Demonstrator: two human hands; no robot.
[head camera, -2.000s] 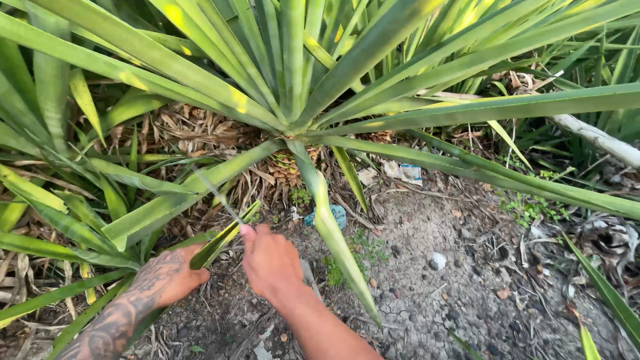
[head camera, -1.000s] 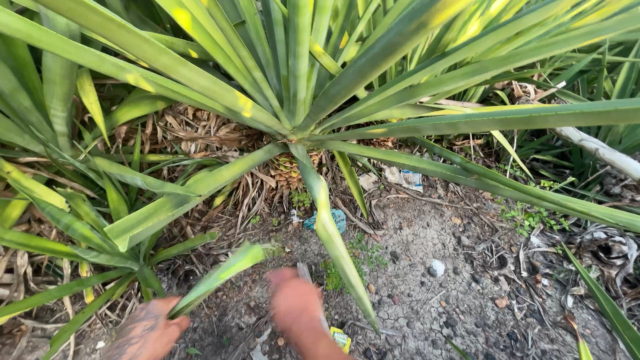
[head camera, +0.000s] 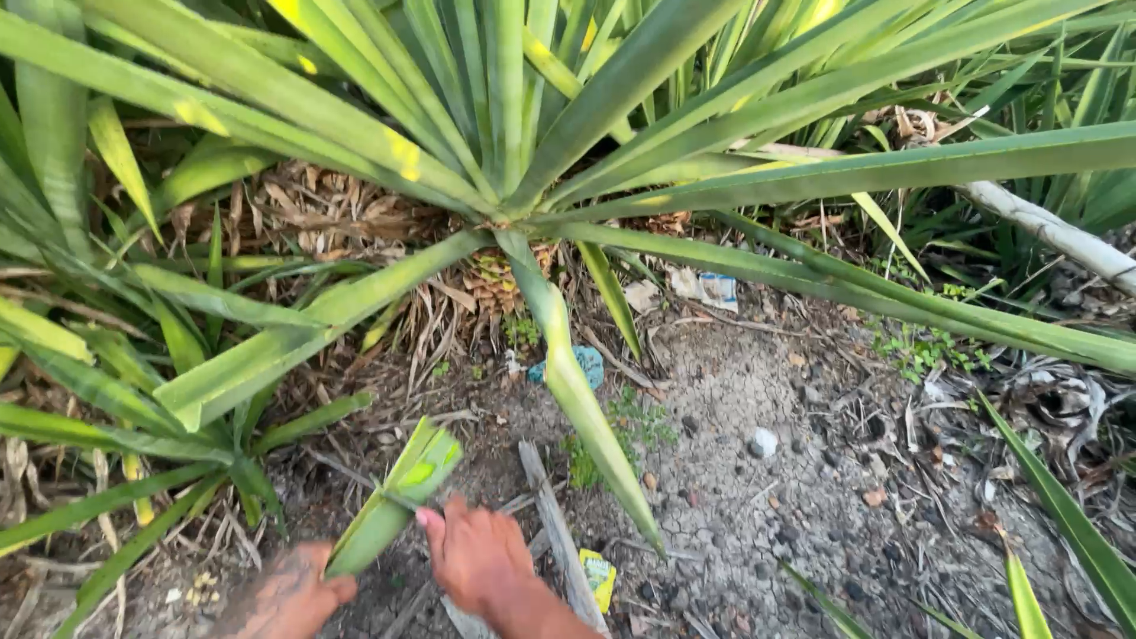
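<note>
My left hand (head camera: 297, 590), at the bottom left, holds a cut piece of thick green leaf (head camera: 377, 524) by its lower end. Near the leaf's pale cut top, my right hand (head camera: 484, 550) is closed on a thin tool that looks like a knife (head camera: 399, 501); its narrow edge lies against the leaf, and the handle is hidden in my fist. Above both hands spreads a large agave-like plant (head camera: 510, 209). One of its leaves (head camera: 577, 382) is bent down toward the soil, and another, with a cut end (head camera: 266, 359), reaches left above the held piece.
A grey wooden strip (head camera: 559, 532) and a yellow wrapper (head camera: 599, 577) lie right of my right hand. Blue litter (head camera: 581, 366) is under the plant. A smaller spiky plant (head camera: 235, 453) grows at left, and a pale pole (head camera: 1047, 222) lies at right. The soil is cracked, with stones.
One second ago my right hand was a blur just off the leaf's tip; now its tool is against the leaf. My left hand has kept hold of the leaf piece throughout.
</note>
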